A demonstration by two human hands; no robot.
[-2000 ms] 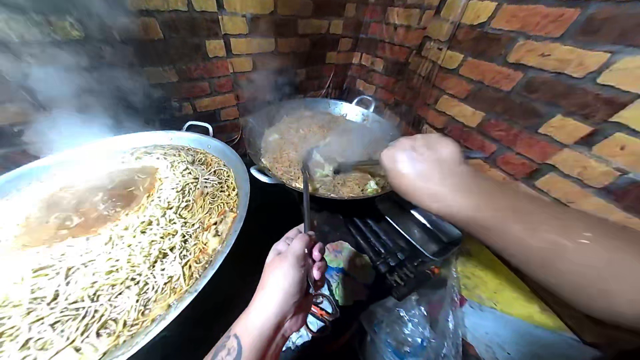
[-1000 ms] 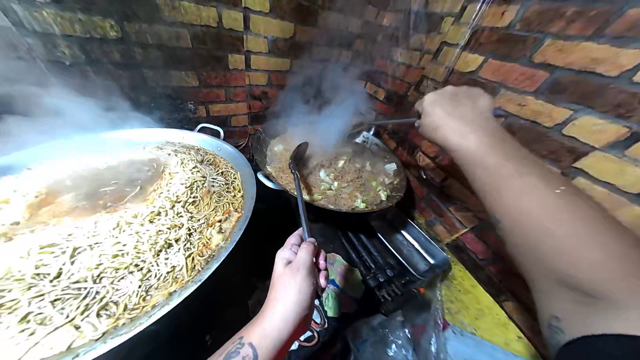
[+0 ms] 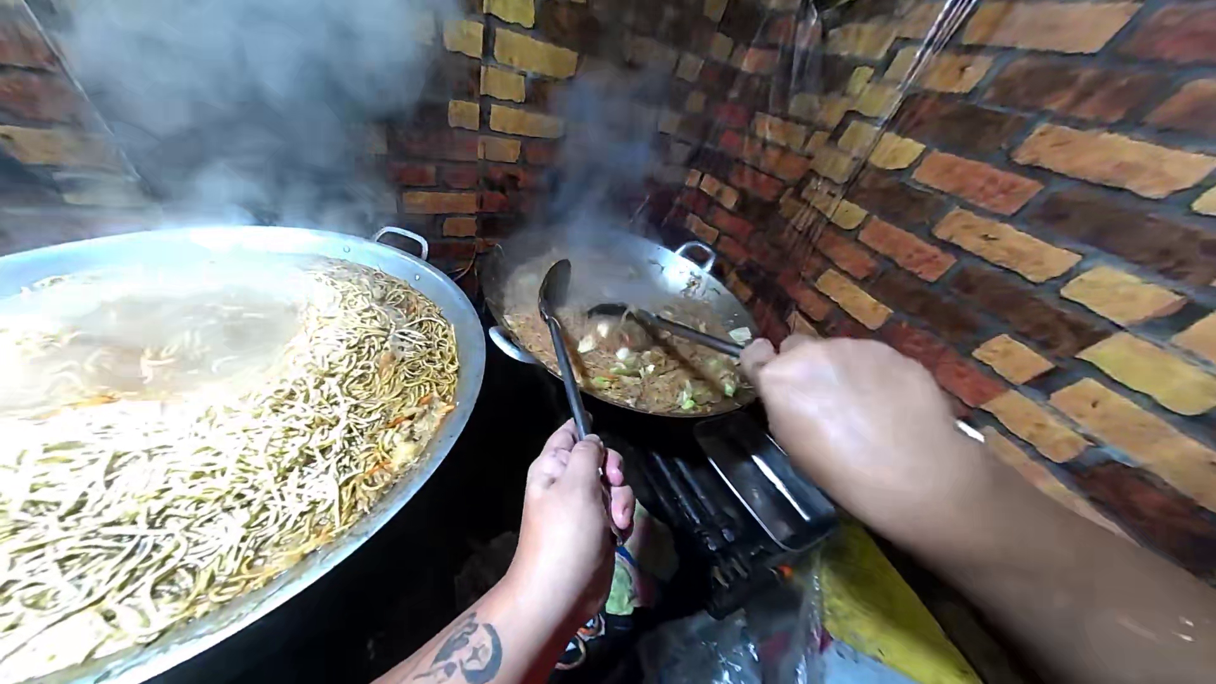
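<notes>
My left hand [image 3: 575, 503] is closed around the handle of a long metal ladle [image 3: 562, 351], whose dark bowl is raised over the near left part of the smaller wok. My right hand [image 3: 850, 408] grips a second long-handled utensil [image 3: 698, 334]; its head rests at the food in that wok. The smaller metal wok [image 3: 689, 271] holds thin brownish noodles [image 3: 655, 375] with pale green vegetable pieces, and steam rises from it. At the left, a much larger metal pan [image 3: 472, 351] holds thick noodles [image 3: 313, 446] around a steaming brown liquid [image 3: 171, 332].
Brick walls [image 3: 1007, 247] meet in a corner behind the woks. Below my right hand lie a rectangular metal tray [image 3: 769, 484] and a black rack-like metal thing [image 3: 693, 503]. A clear plastic bag [image 3: 712, 651] and a yellow surface [image 3: 883, 608] are at the bottom.
My right hand has come down from its raised place of a second ago, bringing the utensil's head back into the noodles. The left ladle, in the food two seconds ago, is now lifted above it.
</notes>
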